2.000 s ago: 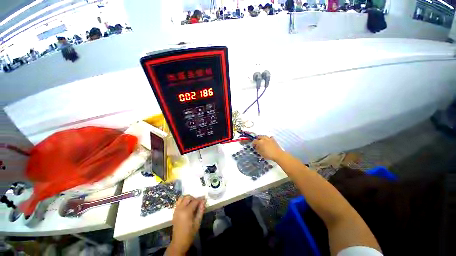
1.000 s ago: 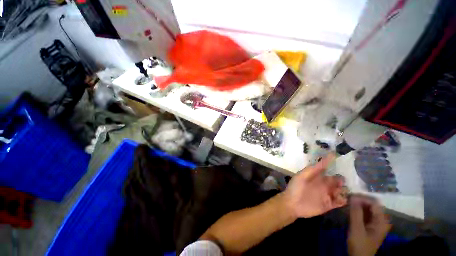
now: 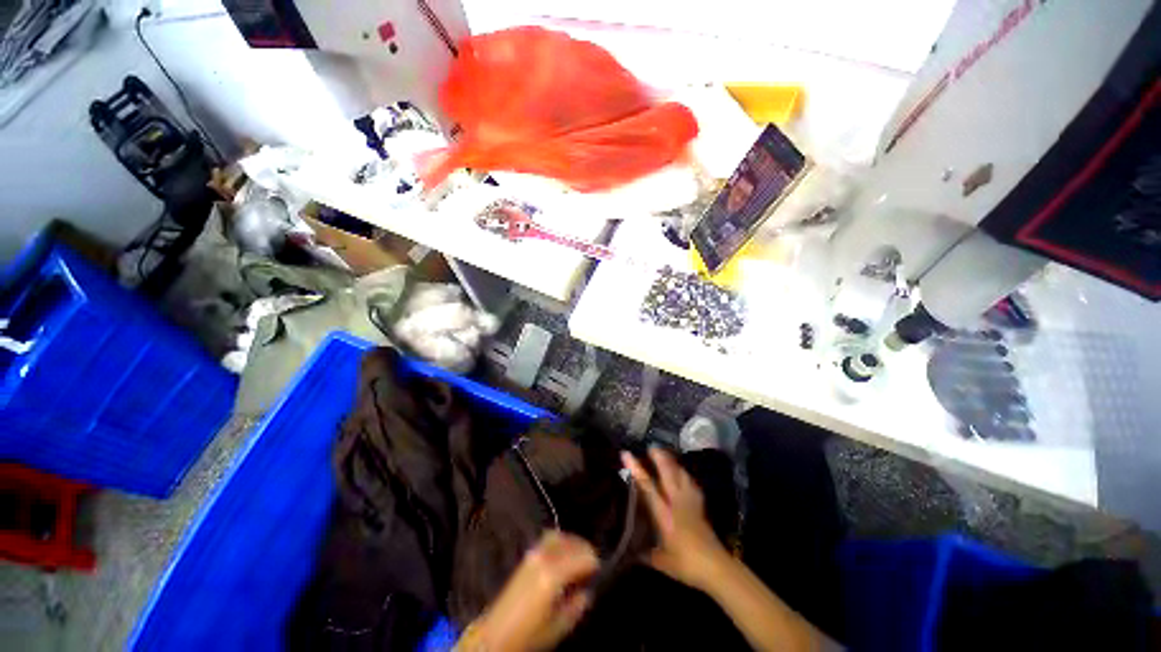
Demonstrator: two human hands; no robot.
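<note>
A dark brown garment [image 3: 414, 497] lies in a large heap in a blue bin and across towards my lap. A thin pale zipper line [image 3: 537, 478] shows on it. My left hand [image 3: 548, 588] is closed on the cloth, slightly blurred. My right hand [image 3: 677, 520] is to its right, fingers at a raised cloth edge that runs between the hands; its fingertips are partly hidden. The machine's lower die [image 3: 859, 367] stands on the white table, with dark button caps [image 3: 980, 389] to its right and a pile of small metal pieces [image 3: 691, 306] to its left.
A blue bin [image 3: 236, 516] surrounds the cloth; another blue bin [image 3: 108, 369] stands left, and blue shows at lower right. On the table are a phone [image 3: 749, 198], a wrench [image 3: 541, 232] and a red plastic bag [image 3: 560, 108]. The machine's panel [image 3: 1095, 191] overhangs at right.
My hands have moved from beside the table's front edge, near the caps, down and left onto the brown garment. The garment is lifted and spread more. The view has shifted slightly.
</note>
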